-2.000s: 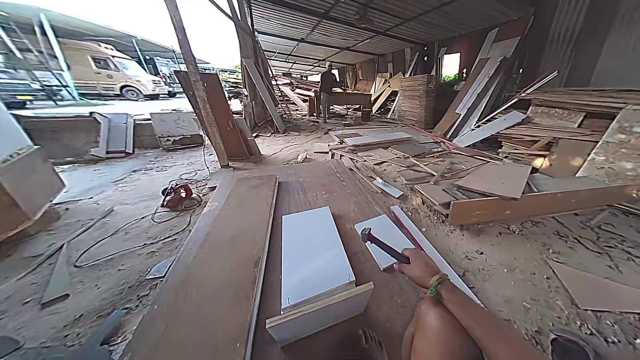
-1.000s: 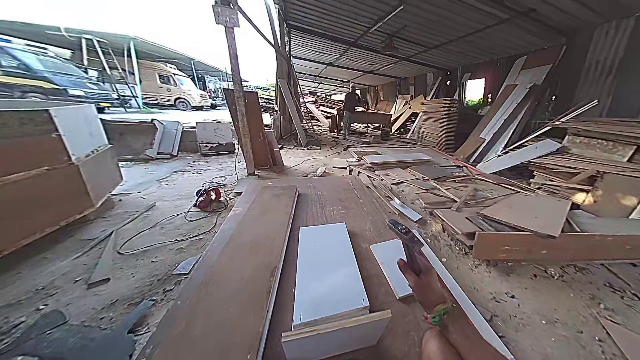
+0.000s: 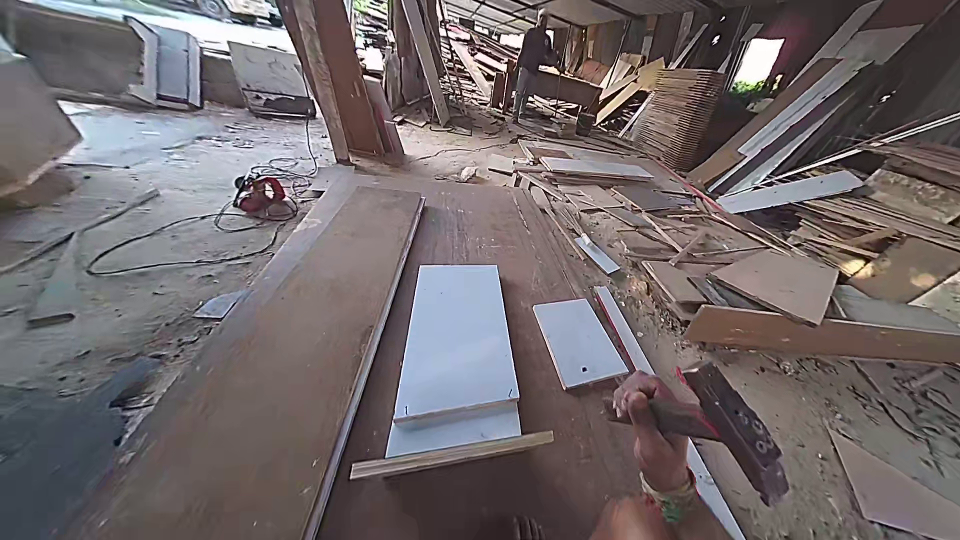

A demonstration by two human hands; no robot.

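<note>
My right hand (image 3: pixel 652 420), with a cord around its wrist, is closed on the handle of a hammer (image 3: pixel 731 427) at the lower right. The hammer's dark head points to the right. Left of it, a white laminated board (image 3: pixel 457 341) lies on the brown work surface, with small nails standing near its front corners. Under its front end shows another white panel (image 3: pixel 454 433), and a narrow wooden strip (image 3: pixel 450 455) lies across the front. A smaller white board (image 3: pixel 580 341) with a dark spot rests just beyond my right hand. My left hand is not in view.
A long brown board (image 3: pixel 300 330) lies along the left side. A red power tool (image 3: pixel 259 195) with a coiled cable is on the ground beyond it. Scrap boards (image 3: pixel 780 285) are piled at the right. A person (image 3: pixel 532 64) stands at the back near stacked wood.
The hammer in my right hand has swung so that its head now points right, nearer the camera. The front strip has tipped down and more white panel shows behind it. The view has tilted downward.
</note>
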